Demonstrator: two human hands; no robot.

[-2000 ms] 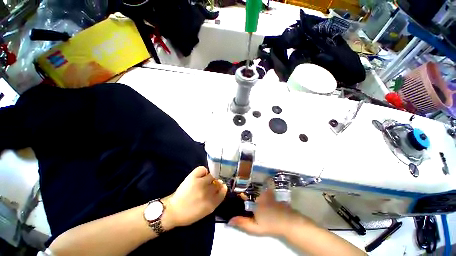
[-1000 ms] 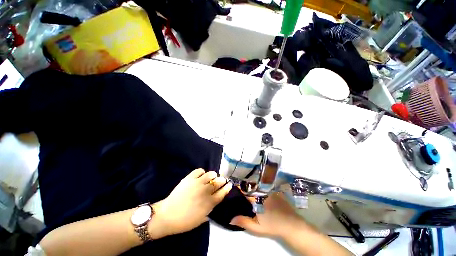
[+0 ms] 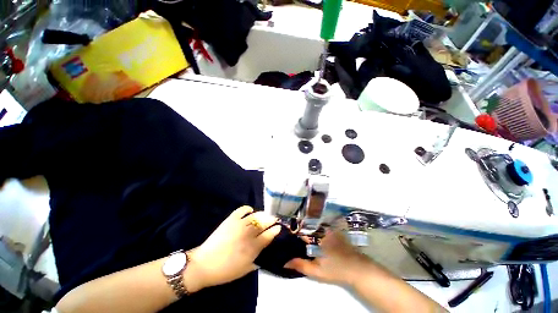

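A large black garment piece [image 3: 147, 177] spreads left of the white sewing machine head [image 3: 379, 189]. Its narrow edge [image 3: 280, 252] runs under the left end of the head. My left hand [image 3: 238, 247], with a ring and a wristwatch, presses and pinches the cloth just left of the needle area. My right hand [image 3: 330, 260], slightly blurred, holds the edge's right side with thumb and fingers, close to the presser foot. The needle and foot are mostly hidden by the head and my fingers.
Snips [image 3: 423, 261] and a small black tool [image 3: 470, 289] lie under the machine arm. A green-handled screwdriver [image 3: 331, 21] stands in the post on the head. A yellow box [image 3: 122, 58] lies back left, a pink basket [image 3: 520, 110] back right. Dark cloth [image 3: 404, 67] is piled behind.
Since two seconds ago, my left hand has opened from a tighter fist and lies flatter on the cloth; more of the black edge shows between my hands. The view has shifted slightly.
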